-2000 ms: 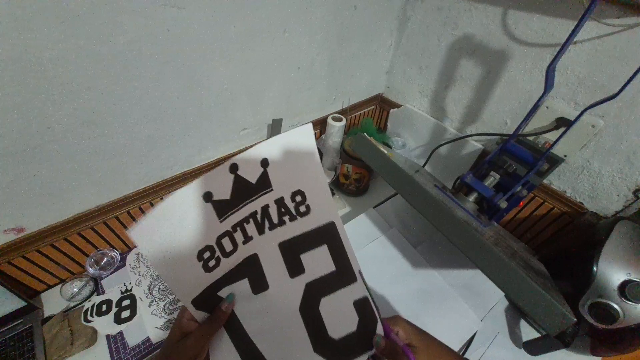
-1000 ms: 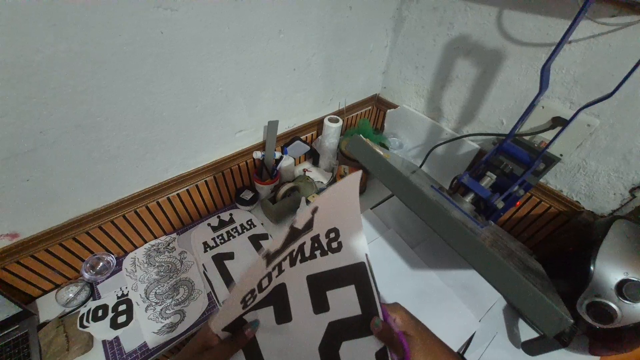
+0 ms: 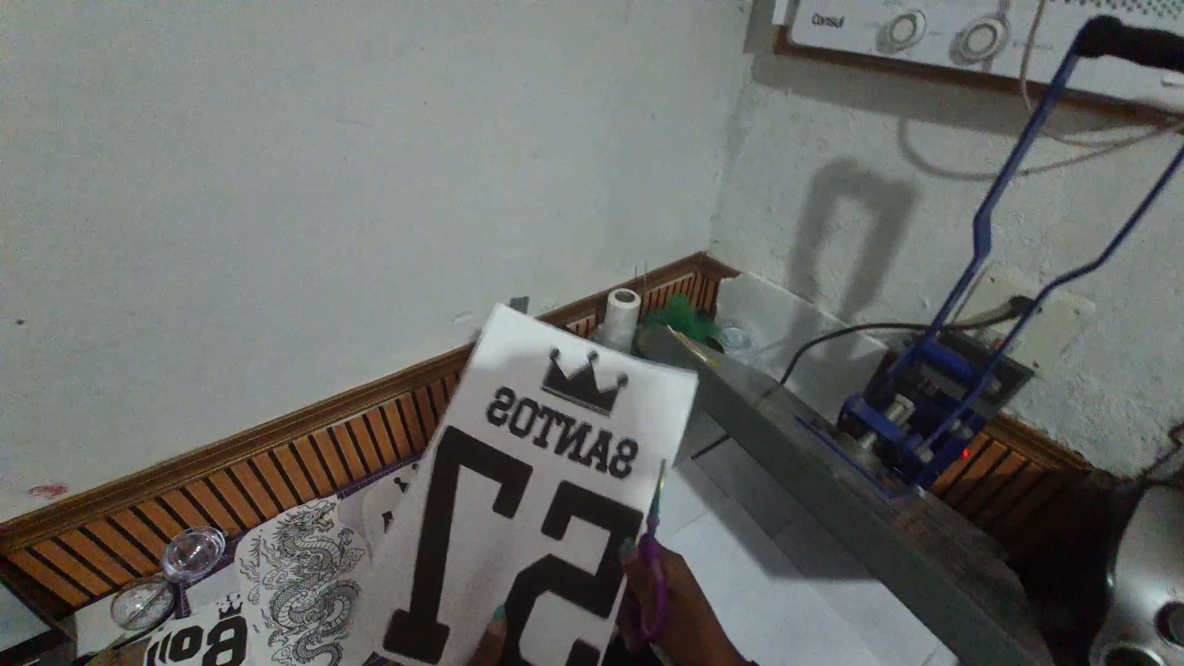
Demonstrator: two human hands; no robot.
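Raised before me is a white paper sheet (image 3: 546, 499), printed in black with a crown, mirrored lettering and large digits. My left hand (image 3: 490, 638) grips its lower part, the thumb on the front. Purple-handled scissors (image 3: 655, 564) are in my right hand (image 3: 680, 601), which also touches the sheet's right edge. The blades point up beside that edge; whether they are apart cannot be told. A dragon-print sheet (image 3: 301, 578) and another printed cutout (image 3: 208, 638) lie to the left.
A heat press (image 3: 832, 499) with long blue handles (image 3: 985, 203) stands at the right. White papers (image 3: 740, 518) lie beside it. Clear round containers (image 3: 194, 553) are at the left, a white roll (image 3: 622, 314) by the wall, and a silver appliance (image 3: 1147, 573) at the far right.
The held sheet has turned and now leans the other way, its whole top edge showing. It hides the scissors cup and the other lettered sheet seen a second ago. The view has tilted up.
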